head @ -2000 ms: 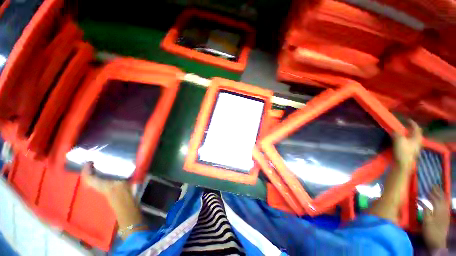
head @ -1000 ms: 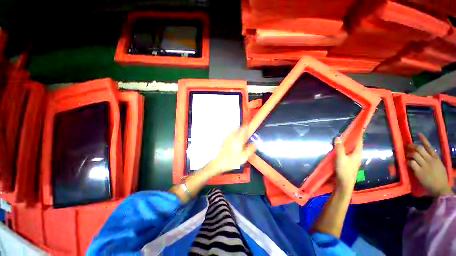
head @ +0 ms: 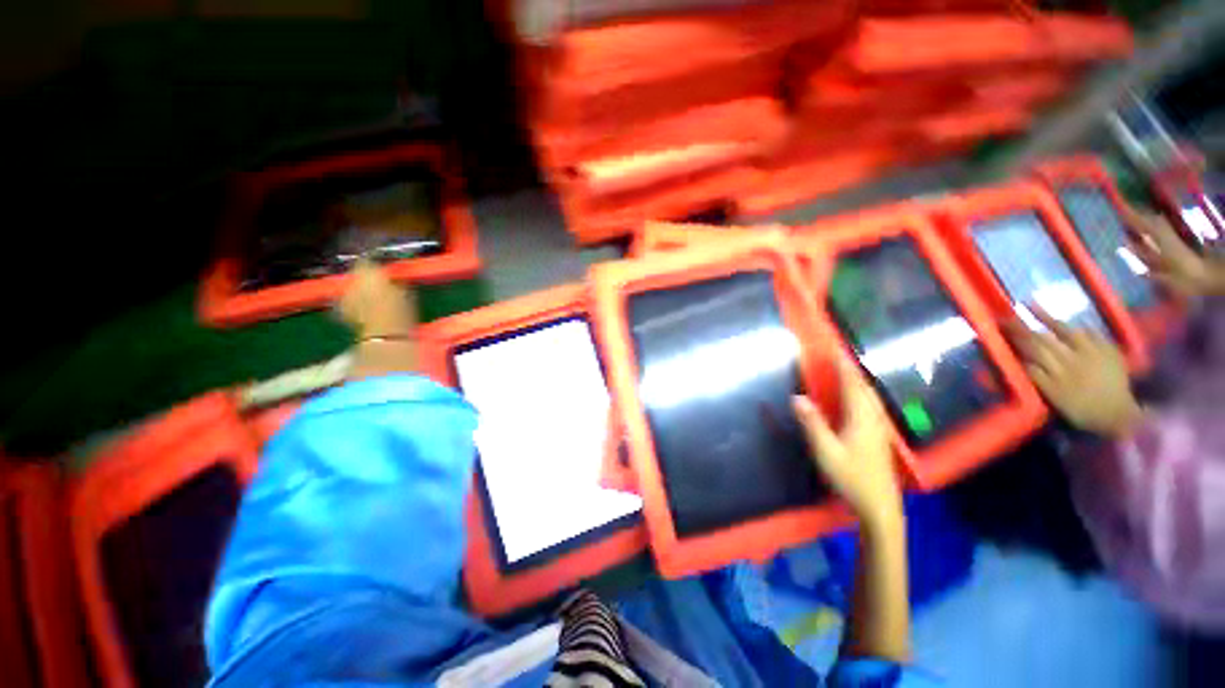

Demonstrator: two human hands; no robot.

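My left hand [head: 376, 307], blurred, is at the front edge of the far orange foam tray [head: 470, 242], which holds an open tablet [head: 343, 222]; its grip cannot be told. My right hand [head: 857, 457] holds the right side of an orange foam tray [head: 719, 548] with a dark-screened tablet [head: 726, 390] in it. To its left, a tray [head: 457, 336] holds a tablet with a white screen [head: 544, 437]. This tray lies partly under the dark tablet's tray.
More trays with tablets stand at the left [head: 161, 464]. At the right, a tray [head: 940, 464] holds a dark screen with a green patch. Another person's hands [head: 1081, 376] are over trays further right. Orange trays are piled at the back [head: 672, 121].
My left hand has left the dark tablet's tray and reached to the far tray. The dark tablet's tray has turned from a diamond angle to nearly straight. The view has shifted and tilted.
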